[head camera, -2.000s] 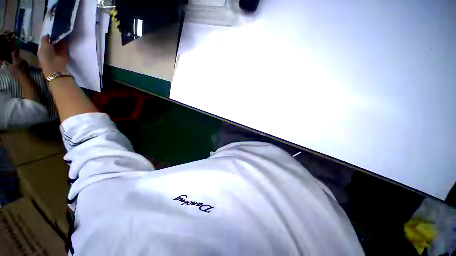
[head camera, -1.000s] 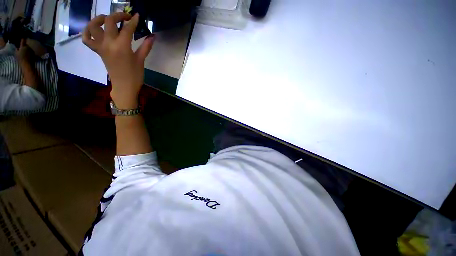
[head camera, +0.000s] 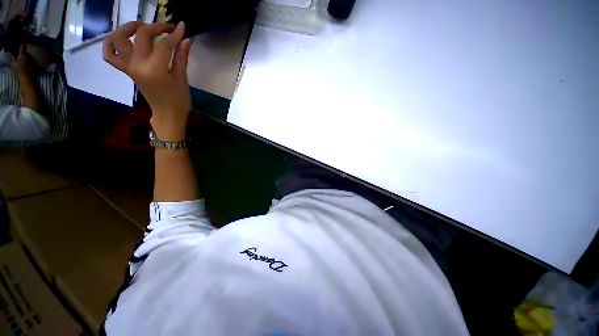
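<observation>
My left hand (head camera: 154, 65) is bare, with a metal wristwatch, and reaches to the near left edge of the dark panel stack (head camera: 217, 13). The stack is cut off by the top edge of the picture, with yellow tabs (head camera: 163, 12) at its left. My thumb and index fingertip are close together at the stack's edge; I cannot tell whether they pinch a panel. My right hand is not in view.
A white sheet (head camera: 420, 111) covers the bench at right. A clear tray (head camera: 289, 16) and a black handle (head camera: 340, 8) lie at its far side. A finished unit (head camera: 97, 18) lies on white boards at left, near another worker's striped sleeve (head camera: 49, 98). Cardboard boxes (head camera: 59, 223) stand below.
My left hand has let go of the dark-and-white unit at the far left and moved right to the panel stack. Since one second ago, its thumb and index finger have come closer together.
</observation>
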